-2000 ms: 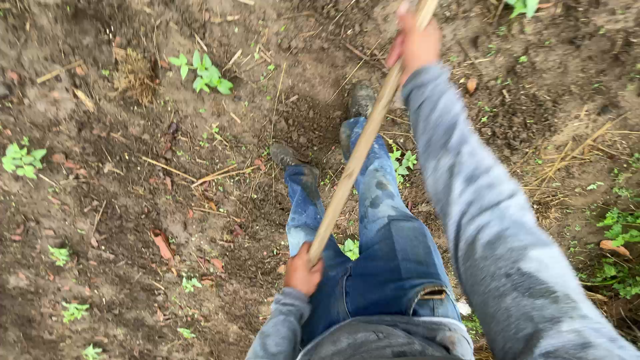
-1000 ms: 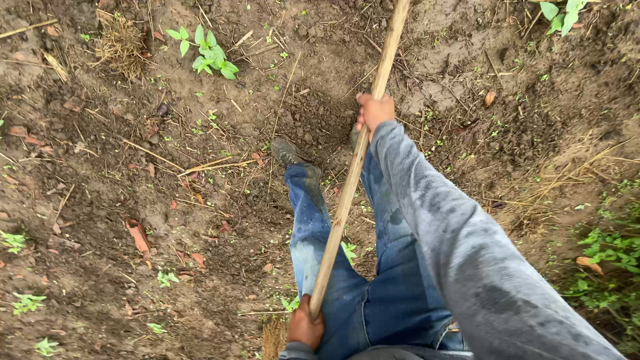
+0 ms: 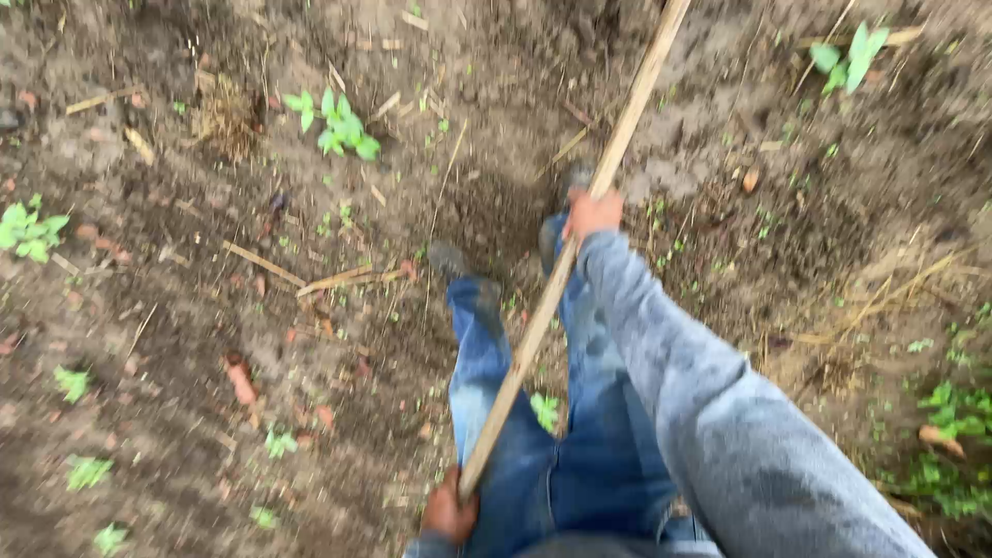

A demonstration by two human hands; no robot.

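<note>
A long pale wooden handle runs slantwise from low centre to the top edge, where its far end passes out of view. My left hand is closed around its lower end, beside my thigh. Farther up the shaft, my right hand grips it with the arm stretched forward. Below the handle are my legs in blue jeans and my muddy shoes. Whatever tool head the handle may carry is hidden beyond the frame.
Bare brown soil surrounds my feet. Leafy seedlings grow ahead on the left, with another plant at upper right. A reddish fragment lies at left, dry straw and green weeds at right.
Two seconds ago my right hand was higher on the handle; it is now nearer my left hand. Both hands have kept hold of the handle.
</note>
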